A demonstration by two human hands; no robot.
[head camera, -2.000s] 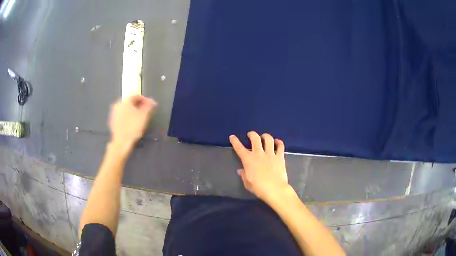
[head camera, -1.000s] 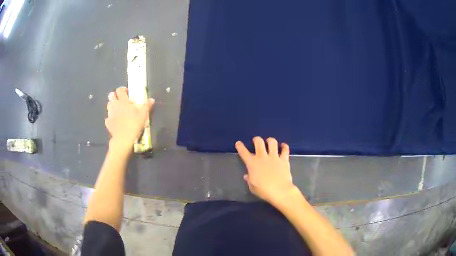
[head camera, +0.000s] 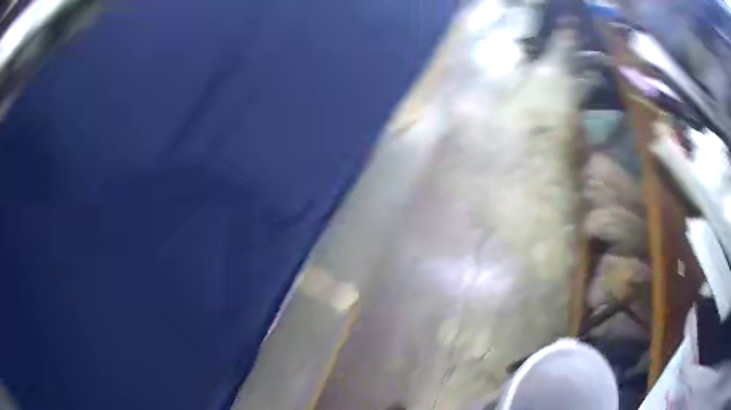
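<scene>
The frame is blurred. The navy fabric (head camera: pixel 200 144) covers the left half of the view, with faint creases across it. Its long edge runs slanting from the top middle down to the bottom. A strip of the grey table (head camera: pixel 353 232) shows beside that edge. A small pale block, perhaps a short fabric weight (head camera: pixel 329 289), lies on this strip near the table's edge. Neither of my hands is in the picture.
A grey floor (head camera: pixel 481 216) runs along the table. A white bucket (head camera: pixel 563 380) stands at the bottom right. An orange-brown frame (head camera: pixel 656 240) with blurred cloth-like items (head camera: pixel 615 216) and white pieces is at the right. Blurred dark shapes are at the top right.
The view has swung away to the fabric's long edge and the floor. Both hands, the long pale bar and the snips have left the picture.
</scene>
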